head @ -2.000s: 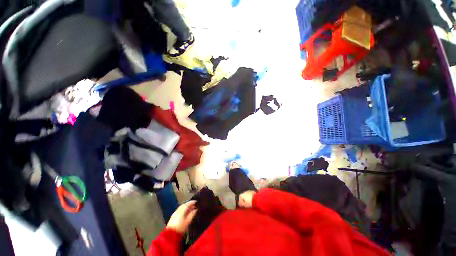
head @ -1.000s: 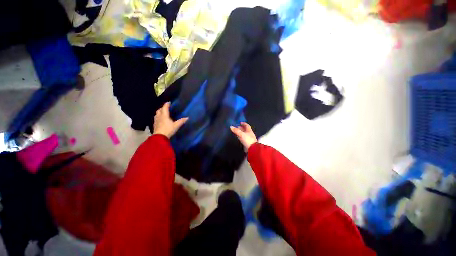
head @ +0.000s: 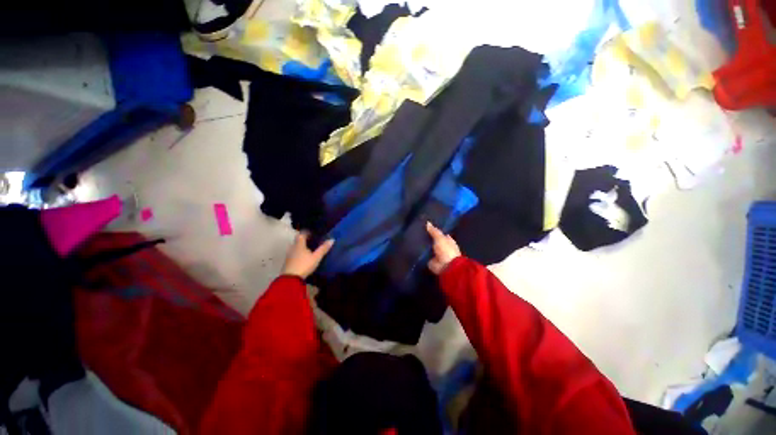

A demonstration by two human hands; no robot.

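Note:
A floor pile of blue and black pieces (head: 374, 212) lies in front of me, with bright blue strips among the black. My left hand (head: 307, 255) is at its lower left edge, thumb and fingers apart at the cloth. My right hand (head: 440, 247) is at its right side, with fingertips at a dark piece. Whether either hand grips cloth cannot be told. Yellow patterned scraps (head: 400, 81) lie against the upper left of the pile.
A red cloth (head: 162, 340) lies lower left, with a pink piece (head: 81, 223) above it. A ragged black scrap (head: 583, 208) lies to the right. A blue crate (head: 760, 280) stands at the right edge, below a red stool (head: 749, 64). A shoe shows at top left.
Both hands left my lap and reached down to the floor pile. Since one second ago, the view has shifted, and the pile and hands appear further right and lower.

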